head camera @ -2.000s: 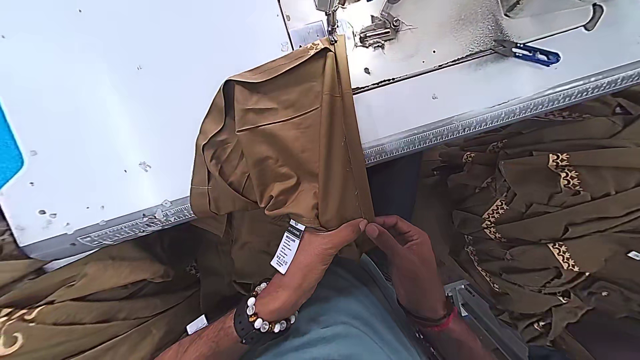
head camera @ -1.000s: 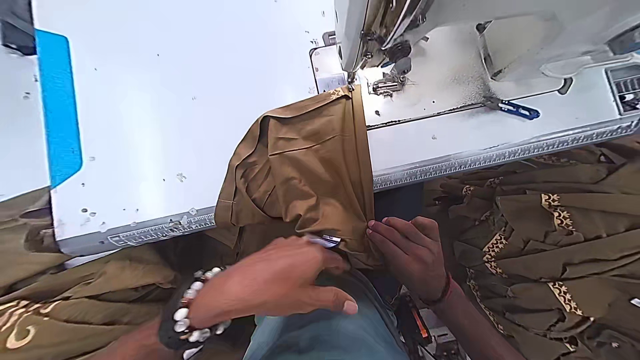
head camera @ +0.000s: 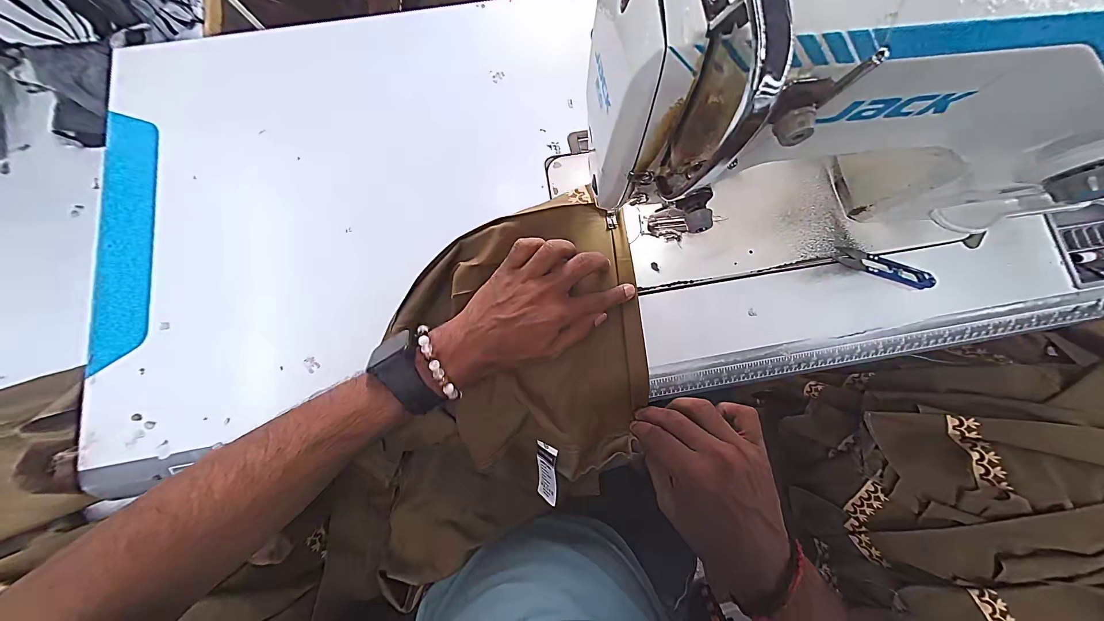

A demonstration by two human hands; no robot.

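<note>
A brown garment [head camera: 517, 405] lies over the front edge of the machine table, its folded edge running under the presser foot [head camera: 612, 219] of a white Jack sewing machine [head camera: 931, 95]. My left hand [head camera: 548, 302], with a dark watch and a beaded bracelet at the wrist, rests on the cloth, its index fingertip at the folded edge. Lower down, at the table's front edge, my right hand [head camera: 703, 466] pinches the same edge between thumb and fingers. A white care label [head camera: 547, 473] with writing hangs from the garment between my hands.
Blue-handled thread snips [head camera: 888, 269] lie on the machine bed at the right. A ruler strip [head camera: 862, 345] runs along the table's front edge. More brown garments with patterned trim [head camera: 975, 448] are heaped at the right, and brown cloth [head camera: 39, 431] lies at the left.
My left hand has moved from the lower part of the garment up onto the cloth near the presser foot. My right hand still holds the edge. The view has shifted to show more of the machine.
</note>
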